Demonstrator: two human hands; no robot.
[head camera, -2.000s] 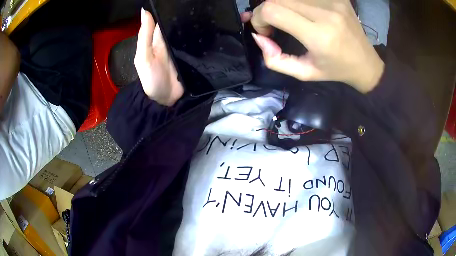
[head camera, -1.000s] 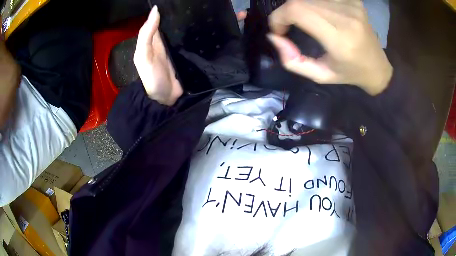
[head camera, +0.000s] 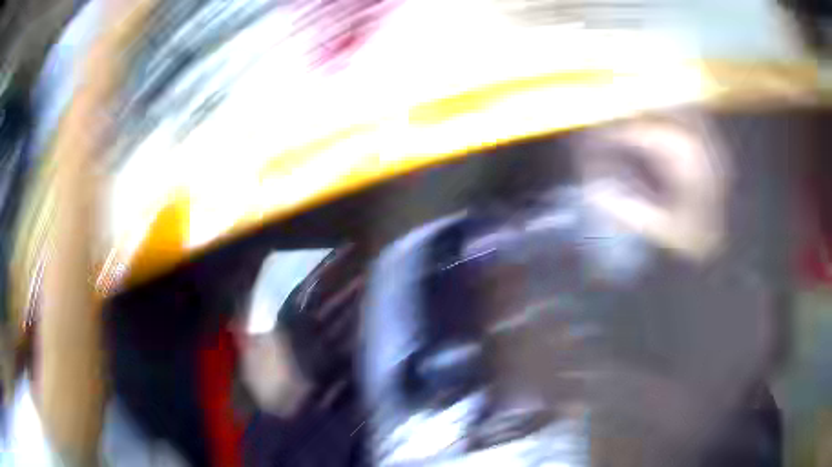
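Note:
The whole view is badly blurred. My left hand (head camera: 272, 369) is at the lower left, against a dark flat slab (head camera: 324, 319) that looks like the smartphone, with a bright glare at its upper edge. My right hand (head camera: 670, 178) is at the upper right, just below the table edge, its fingers curled; whether it holds anything cannot be told. Dark shapes (head camera: 442, 365) lie on my lap between the hands, too smeared to make out as separate parts.
A white table (head camera: 511, 59) with a yellow edge crosses the top, with a blurred pink-red patch (head camera: 347, 32) and grey streaks on it. A tan upright band (head camera: 73, 274) stands at the left. A red stool part (head camera: 219, 392) is beside my left hand.
The view has swung up, bringing the table in and moving the shirt lettering out. Both hands appear lower in the picture and farther apart, and everything is smeared.

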